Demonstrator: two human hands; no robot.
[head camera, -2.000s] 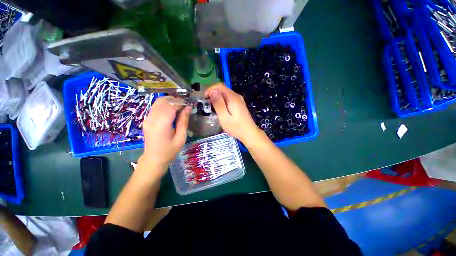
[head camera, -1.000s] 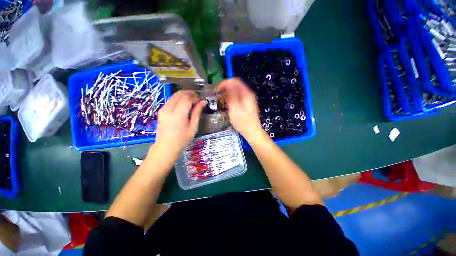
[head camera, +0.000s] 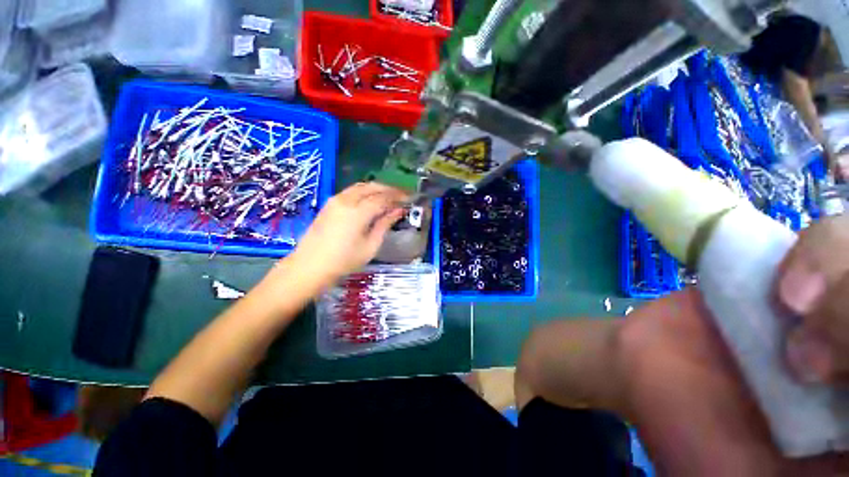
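My left hand (head camera: 349, 228) has its fingertips together at the small press fixture (head camera: 404, 244), beside a small black-and-white seat. Whether it holds a pin is hidden by the fingers. My right hand (head camera: 808, 293), large, blurred and partly cut off by the right edge, is closed around the white-wrapped press lever (head camera: 666, 191). The clear guard plate (head camera: 473, 149) with its yellow triangle label stands over the fixture. A clear plastic box (head camera: 382, 309) with a row of red-and-white pins lies just below the fixture.
A blue bin of loose pins (head camera: 223, 177) is on the left, and a blue bin of black ring parts (head camera: 486, 233) on the right. A red bin (head camera: 368, 70) is behind. A black phone-like rectangle (head camera: 114, 306) lies front left. Stacked blue bins (head camera: 684, 112) are far right.
My right hand has left the fixture and now grips the lever at the right. My left hand stays at the fixture. The view has turned, bringing the red bin into sight.
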